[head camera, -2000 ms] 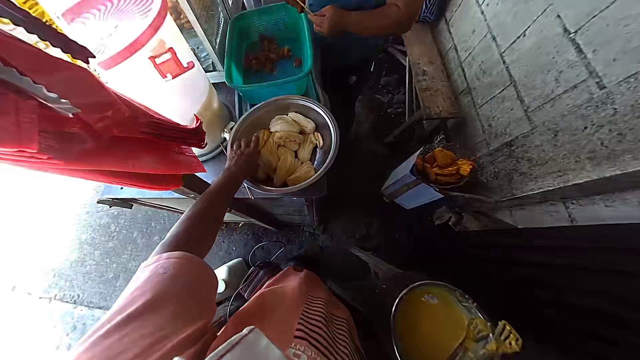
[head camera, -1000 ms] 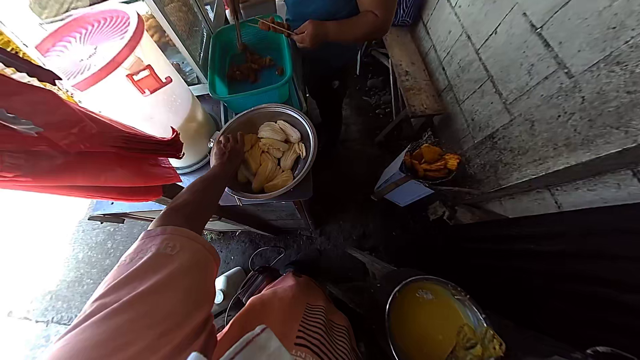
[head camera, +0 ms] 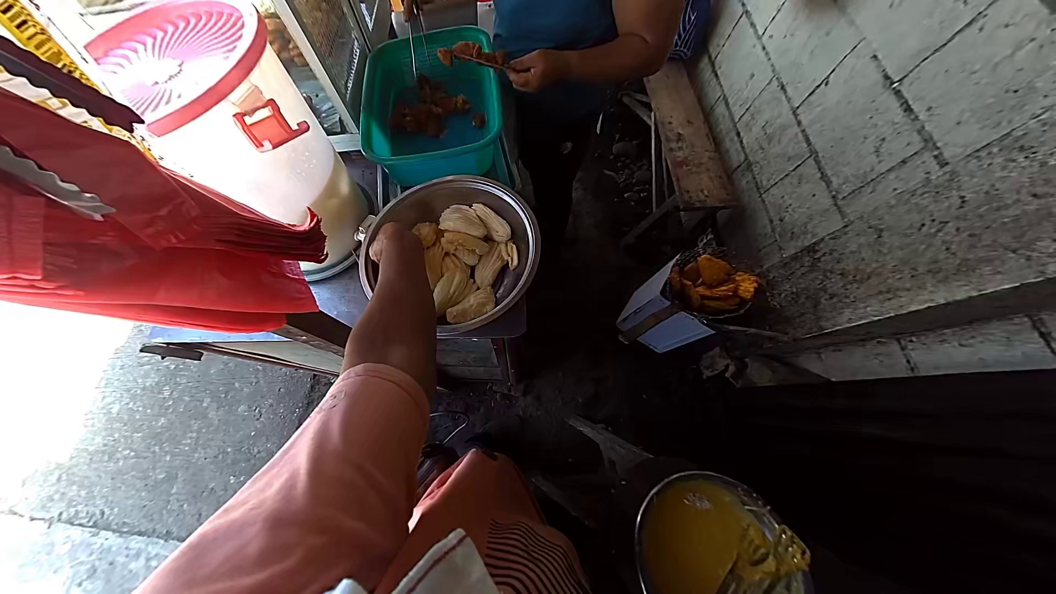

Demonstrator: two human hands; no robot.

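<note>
My left hand reaches down inside the left rim of a steel bowl, its fingers mostly hidden behind the wrist. Beside it in the bowl lie several pale, peeled pieces that look like flattened bananas. Whether the hand grips one cannot be seen. My right hand does not show. At the lower right stands a round pan of yellow batter, with a batter-coated object at its right side; what that object is cannot be told.
Beyond the bowl, another person's hand holds skewered brown pieces over a green basket. Red plastic bags hang at left before a pink-lidded container. Orange fried pieces sit at right by a wooden bench and a block wall.
My left hand has gone from the bowl's rim area to deeper inside its left side. The other person's skewer now shows brown pieces on it, and tongs stand over the green basket.
</note>
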